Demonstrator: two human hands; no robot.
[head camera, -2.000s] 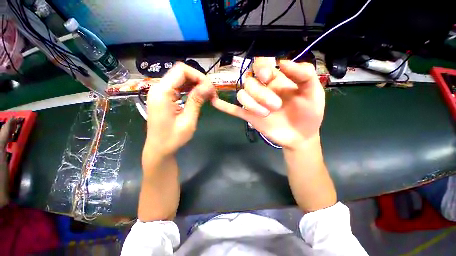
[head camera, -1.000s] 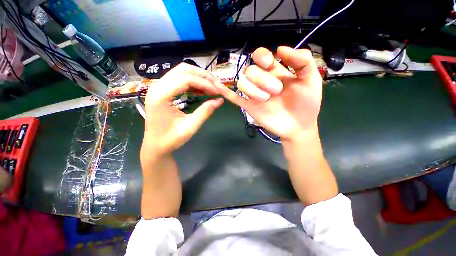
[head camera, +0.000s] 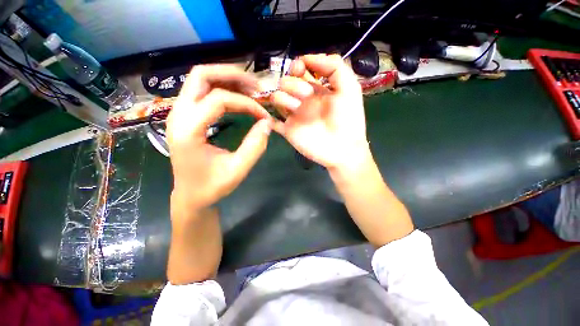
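My left hand (head camera: 213, 140) is raised over the dark green mat (head camera: 445, 146), its thumb and index fingertips meeting in a ring beside my right hand. My right hand (head camera: 324, 114) is palm up with its fingers curled, and its little finger touches the left fingertips. No object shows clearly in my left hand. Whether something tiny sits between the fingertips cannot be told. The curled right fingers hide part of that palm. A white cable (head camera: 375, 27) runs up to the right behind my right hand.
A water bottle (head camera: 89, 73) leans at the back left by the monitor (head camera: 137, 25). Clear tape (head camera: 102, 210) covers wires on the left. Red trays stand at the left edge and right edge (head camera: 559, 89). Black mice (head camera: 406, 60) and a black oval pad (head camera: 162, 81) lie along the back.
The view has turned, so the bench things sit further left. The left thumb and index tips, apart one second ago, now meet. The right hand's little finger is more bent.
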